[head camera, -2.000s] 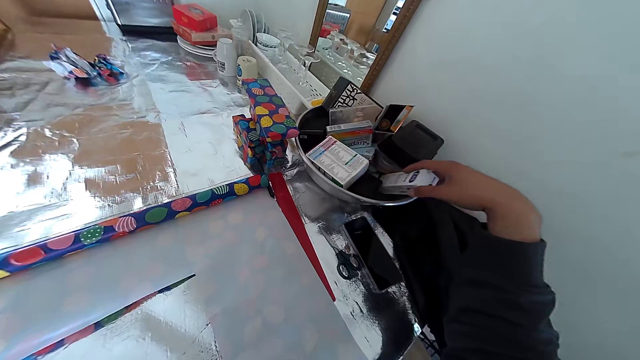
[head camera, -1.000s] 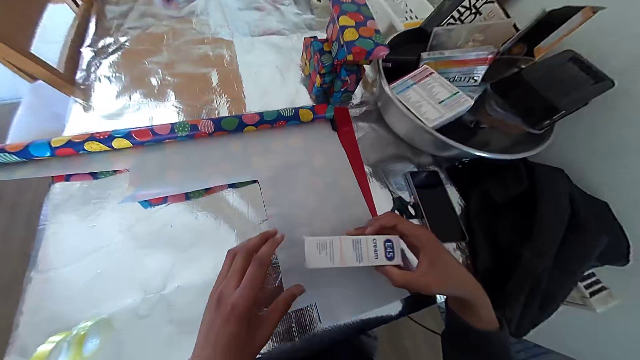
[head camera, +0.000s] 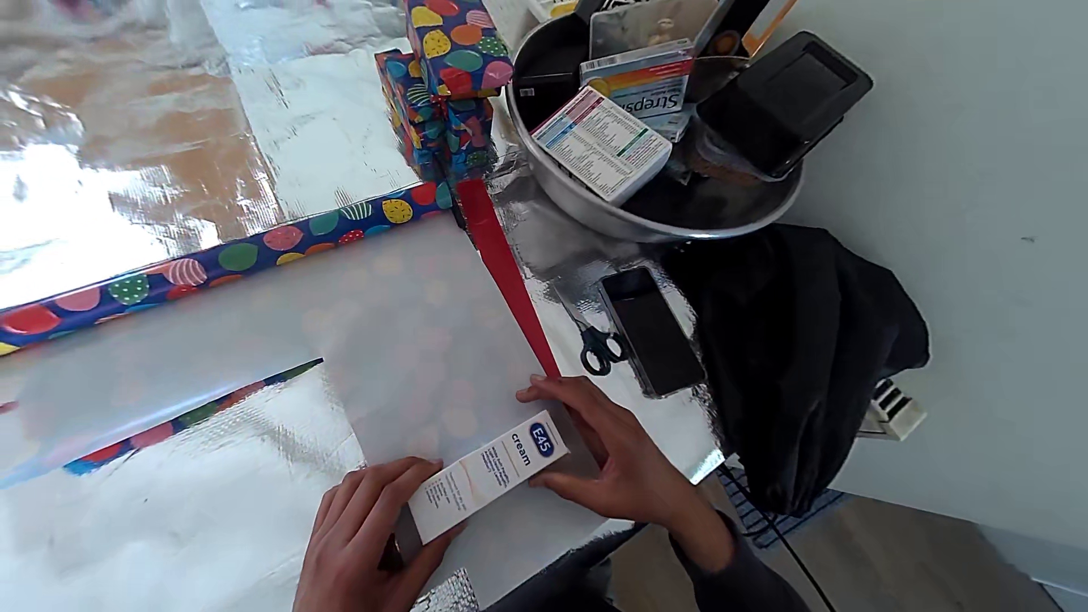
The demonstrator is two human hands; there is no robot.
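Note:
A white E45 cream carton (head camera: 486,478) lies tilted over the pale underside of a sheet of balloon-patterned wrapping paper (head camera: 425,340). My left hand (head camera: 370,531) grips the carton's lower left end, its fingers along the end and side. My right hand (head camera: 608,455) is beside the upper right end, thumb near the lower edge and index finger reaching beyond the far corner; whether it touches the carton is unclear. The paper's rolled part (head camera: 238,255) runs across behind. A red strip (head camera: 510,280) lies along the paper's right edge.
Black-handled scissors (head camera: 602,348) and a phone (head camera: 652,331) lie right of the paper. A metal bowl (head camera: 595,212) holds several boxes and a black container (head camera: 786,102). Wrapped parcels (head camera: 459,51) stand beside it. Black cloth (head camera: 799,340) hangs over the table's right side, near the wall.
My right hand brought the carton from the bowl to the paper. Since the last earlier frame, the carton has turned to a slant and my left hand has come onto its left end.

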